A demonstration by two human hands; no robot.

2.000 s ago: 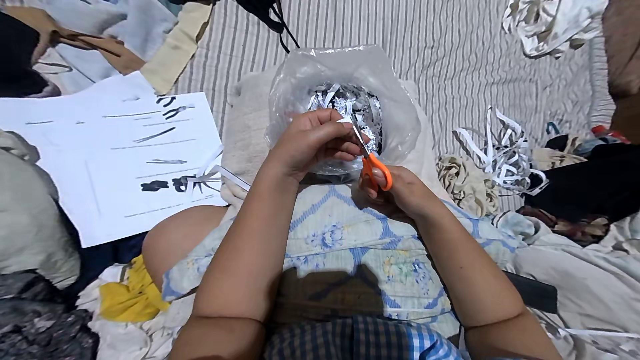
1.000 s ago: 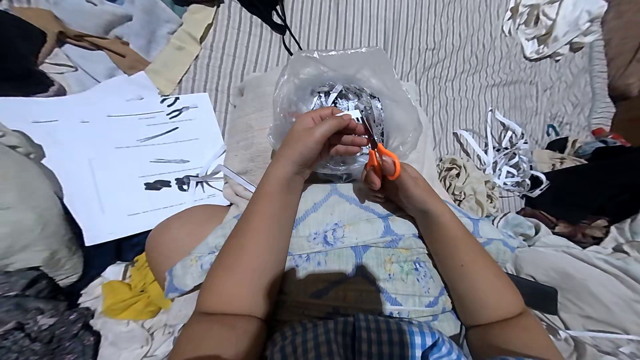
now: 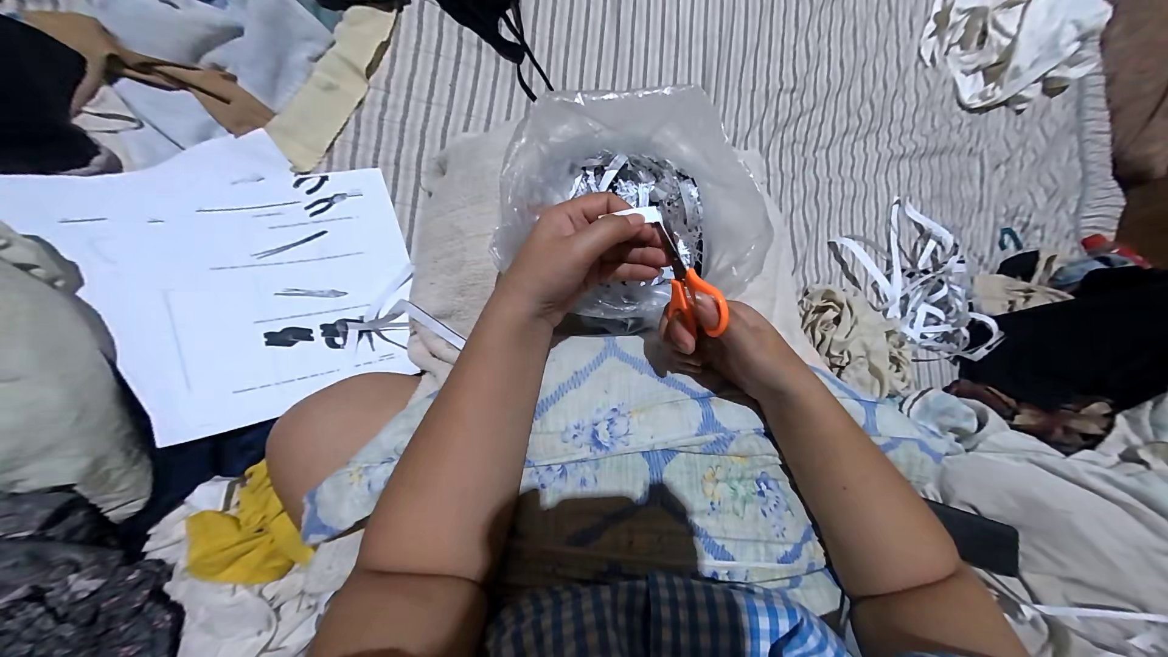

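My left hand (image 3: 589, 251) pinches a short white paper strip (image 3: 650, 214) between thumb and fingers. Orange-handled scissors (image 3: 698, 306) are held in my right hand (image 3: 721, 351), their blades pointing up and left, close to the strip's right end. Both hands are over the near edge of a clear plastic bag (image 3: 739, 210), which stands open in front of me. Inside it lie many small white, silvery and dark paper cuttings (image 3: 630, 178). The blade tips are partly hidden near my left fingertips.
Printed paper sheets (image 3: 219, 274) lie at the left, with loose strips (image 3: 392, 319) at their right edge. A tangle of white paper strips (image 3: 922, 283) lies at the right beside a beige cloth (image 3: 853, 342). Clothes surround me on a striped sheet (image 3: 821, 82); a yellow cloth (image 3: 246, 534) is at lower left.
The scissors have turned a little in my right hand, their handles swinging slightly. My left hand stays in nearly the same place over the bag, holding a strip.
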